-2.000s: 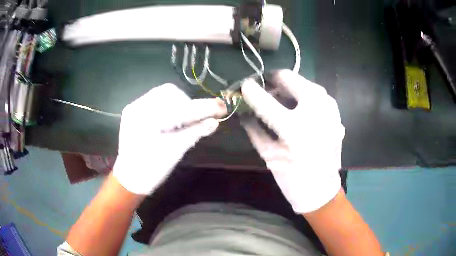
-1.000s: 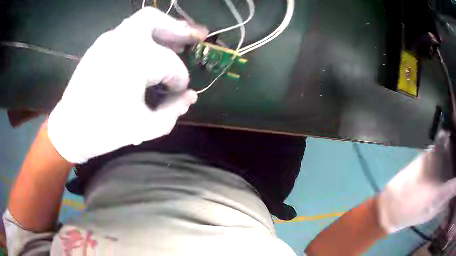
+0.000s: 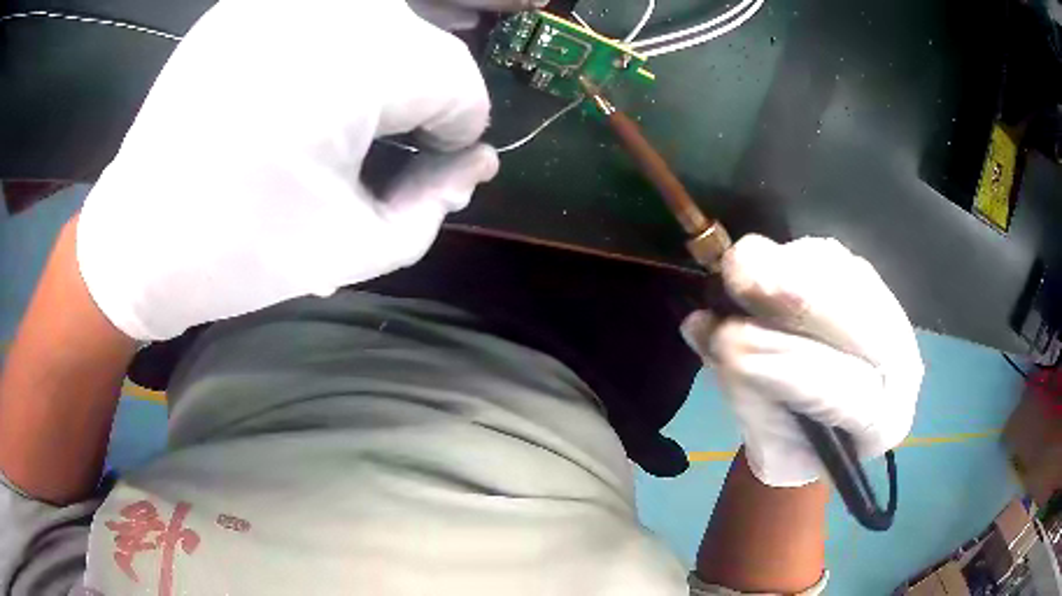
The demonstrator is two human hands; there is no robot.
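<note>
The green circuit board is held component side up at the top centre. My left hand, in a white glove, grips its left end and also pinches the thin solder wire, whose end reaches the board's lower edge. My right hand, gloved, holds the soldering iron by its black handle. The iron's tip is at the board's lower edge, by the solder wire's end. White lead wires run from the board up out of the picture.
The dark bench has its front edge just above my lap. A yellow sponge or plate sits in a black holder at the right. Boxes or parts stand low at the far right.
My right hand has come in from the far right with the soldering iron, and its tip is now at the board. My left hand and the board have shifted slightly up in the picture.
</note>
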